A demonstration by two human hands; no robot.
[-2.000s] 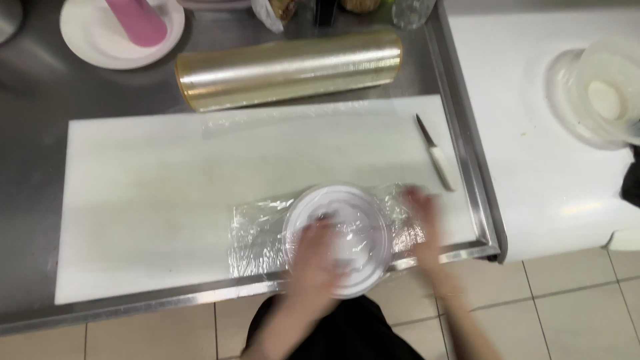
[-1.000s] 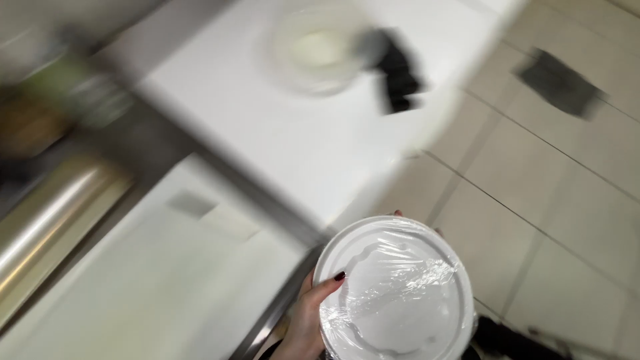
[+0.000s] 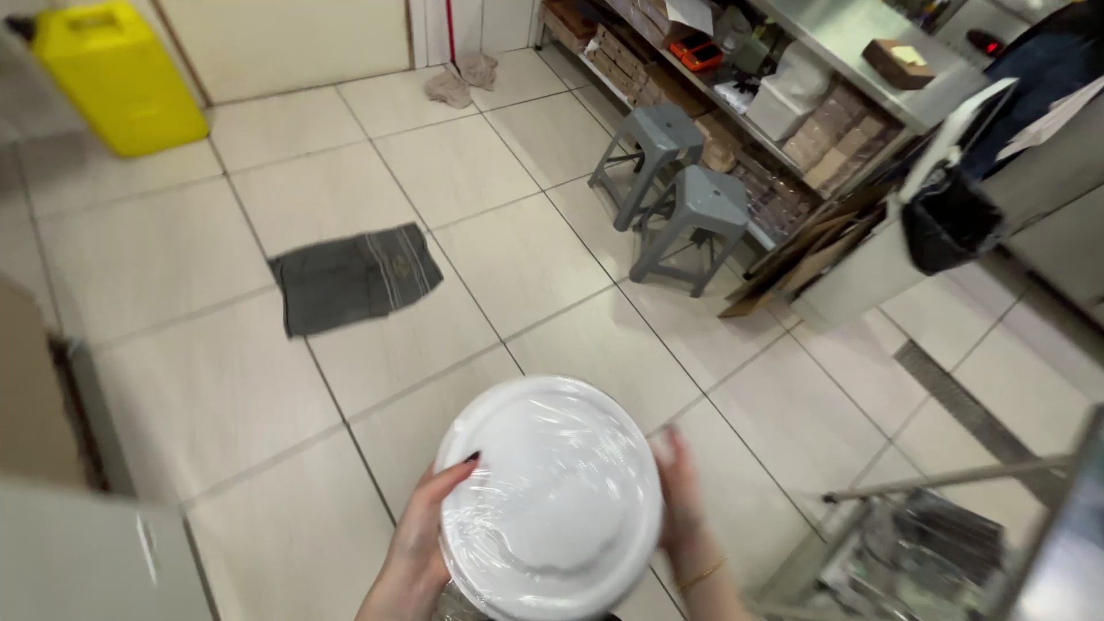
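Observation:
A round white container [image 3: 552, 509], its top covered in clear plastic film, is at the lower middle of the head view, above the tiled floor. My left hand [image 3: 423, 526] grips its left edge, with the thumb over the rim and the fingers hidden beneath. My right hand [image 3: 680, 492] is at the right edge, blurred, with its fingers raised beside the rim; whether it touches the container cannot be told. A thin bracelet [image 3: 703, 573] is on the right wrist.
A dark floor mat [image 3: 354, 278] lies ahead. A yellow jerrycan [image 3: 121, 78] stands at the back left. Grey stools [image 3: 694, 216] stand by a steel shelf unit [image 3: 828, 60], near a white bin [image 3: 862, 259]. A metal rack [image 3: 914, 552] is at lower right, a white surface [image 3: 86, 552] at lower left.
The view has turned from the counter with its cutting board and film roll to the floor. The wrapped container, over the board two seconds ago, is now held up above the floor.

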